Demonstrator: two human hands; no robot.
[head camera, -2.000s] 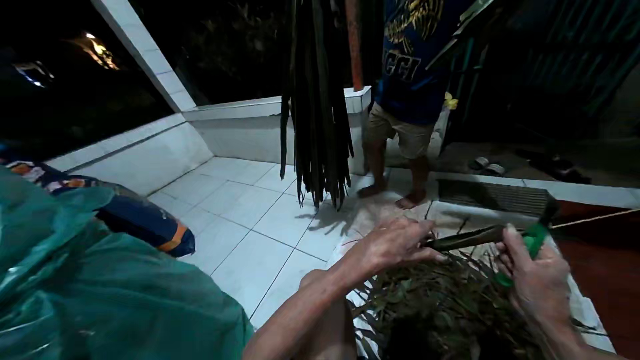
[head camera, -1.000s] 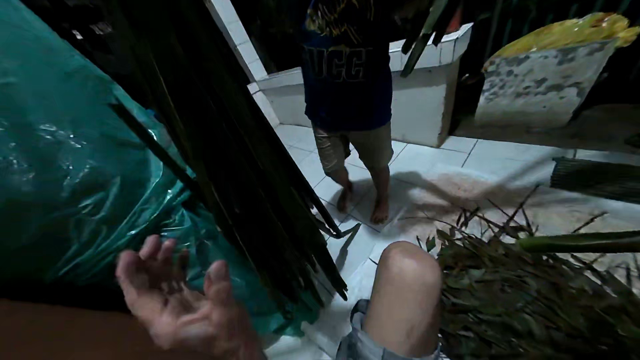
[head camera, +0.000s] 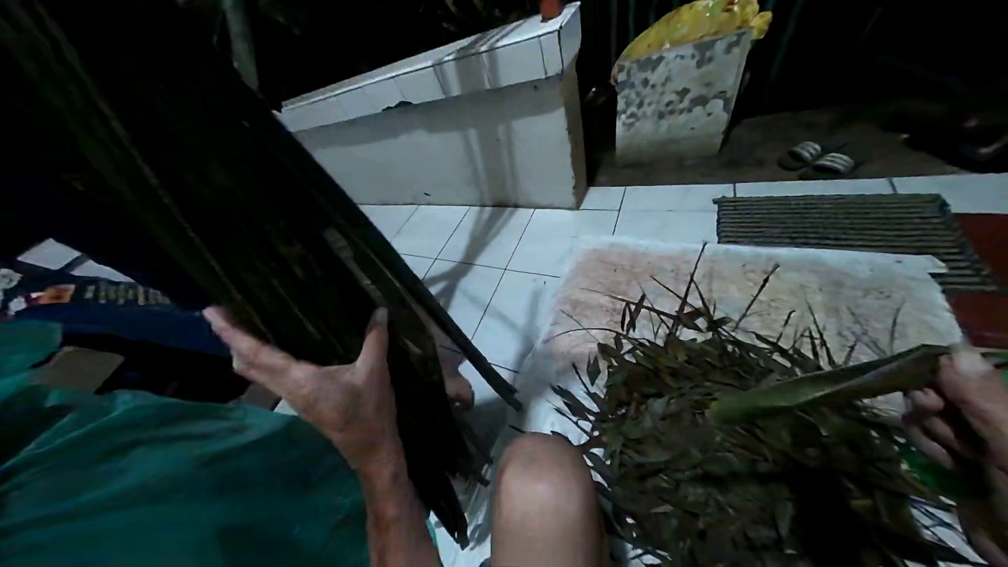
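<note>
My left hand has its thumb and fingers spread around the lower part of a large hanging bundle of long dark leaf strips, palm against it. At the right edge, my right hand grips the end of a long green leaf strip, which points left over a heap of cut leaf pieces. Something green, its shape unclear, shows under the right hand. The heap lies on a stained white sheet beside my bare knee.
Green plastic sheeting fills the lower left. A low tiled wall stands behind the bundle. Farther off are a speckled panel with a yellow bag, a ribbed mat and a pair of slippers. Part of a person's foot shows behind the bundle.
My left hand, raised empty beside the bundle a second ago, is now against it. My right hand has come back into view with the leaf strip. The standing person is now mostly hidden.
</note>
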